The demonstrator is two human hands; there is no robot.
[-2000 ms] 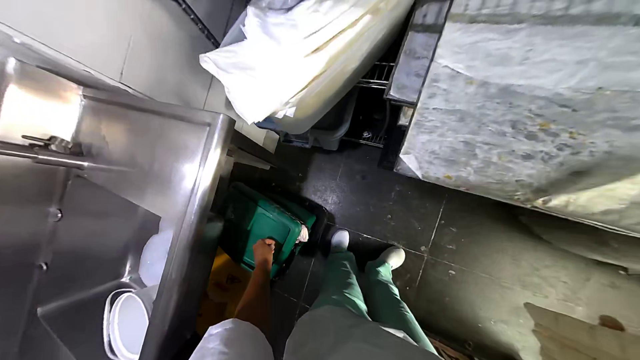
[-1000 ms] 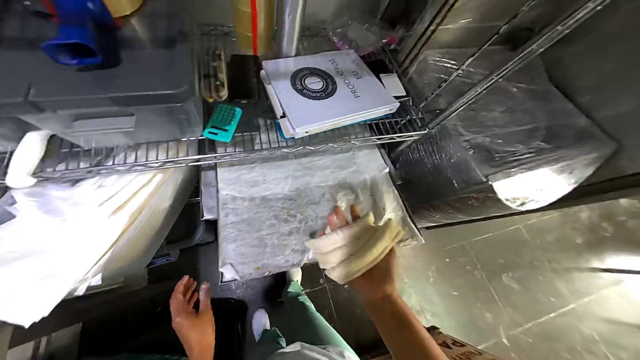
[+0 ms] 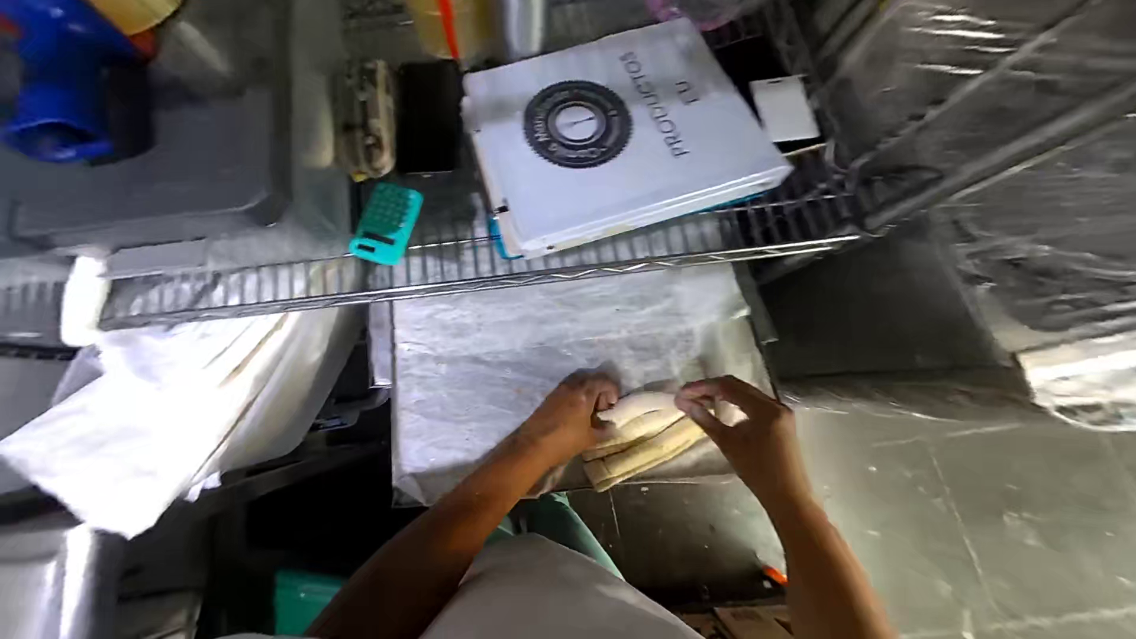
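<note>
Several pale, strip-like pieces that look like dough lie side by side on a tray or board covered with a whitish sheet. My left hand is closed on the left end of the uppermost pale strip. At that strip's right end, my right hand pinches it between thumb and fingers. The other strips rest just below, nearer to my body. My palms and some fingertips are hidden from view.
A wire shelf crosses above the tray, bearing a white binder, a teal calculator and a grey bin. White sheets hang at the left. Clear plastic wrap covers something at the right.
My right hand held the strips a second ago; now they rest on the tray sheet. My left hand has moved from the tray's left side to the strips. The view has moved closer.
</note>
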